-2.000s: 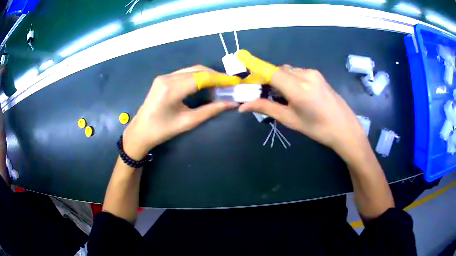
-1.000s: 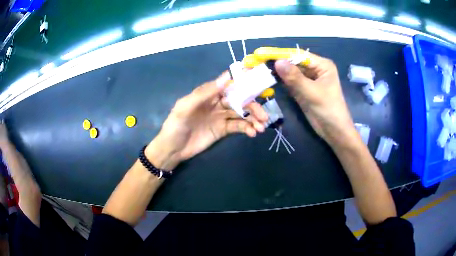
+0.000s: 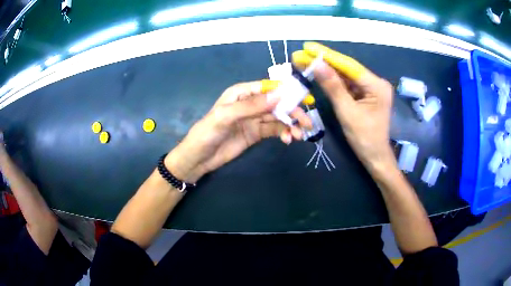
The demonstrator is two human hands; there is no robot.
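My left hand, with a yellow finger cot, holds a blurred white plastic housing in front of the rail. My right hand, with yellow finger cots, pinches short pale wires at the dark upper end of this piece. Behind it a wired unit lies on the bench with two thin wires pointing to the rail. Another wired unit with a dark end and splayed wires lies just below the hands, partly hidden by my left fingers.
Several loose housings lie at right beside the blue bin of housings. Three yellow discs lie at left. A white rail separates the bench from the green belt, which carries wired units. Another person's arm is at left.
The hands have turned the held piece from lying flat to tilted, and my right hand has moved up to its wire end. Units on the belt have shifted. The other person's arm has come into view.
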